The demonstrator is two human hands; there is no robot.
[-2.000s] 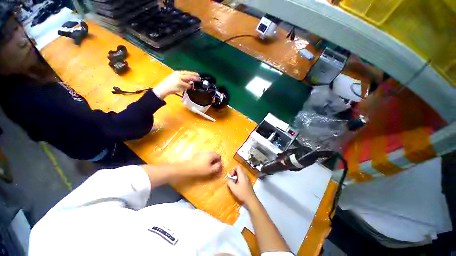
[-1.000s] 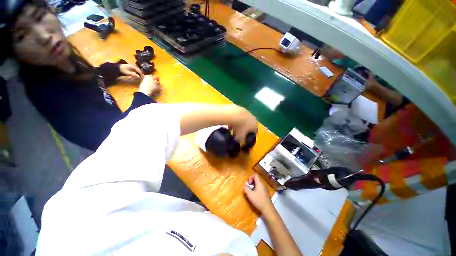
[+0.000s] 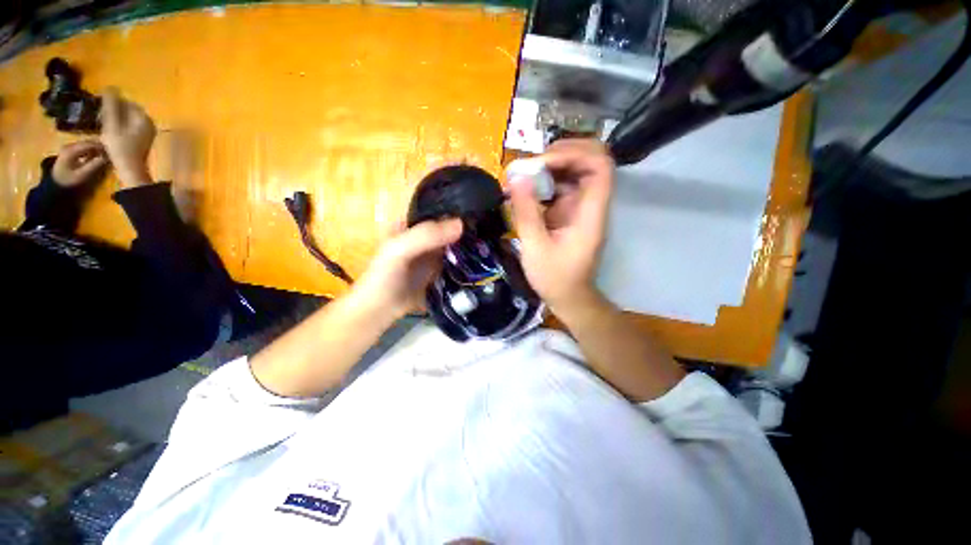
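The camera head (image 3: pixel 460 199) is a black ball on a body with an open black side, held at the bench edge against my white-clothed lap. Thin coloured wires (image 3: pixel 475 259) show inside the opening. My left hand (image 3: pixel 413 261) grips the unit from the left, fingers at the ball's lower edge. My right hand (image 3: pixel 566 218) is just right of the ball and pinches a small white part (image 3: pixel 540 181) between thumb and fingers. The black camera cable (image 3: pixel 309 236) lies on the bench to the left.
The silver screw feeder (image 3: pixel 580 80) stands at the far edge. The black electric screwdriver (image 3: pixel 708 91) slants beside it over a white sheet (image 3: pixel 681 234). At the left, another person's hands (image 3: pixel 119 141) are by black parts (image 3: pixel 66 98) on the orange bench (image 3: pixel 351 117).
My left hand has brought the camera unit back from the far side of the bench to my lap. My right hand has come up beside it with the white part. The view has turned downward.
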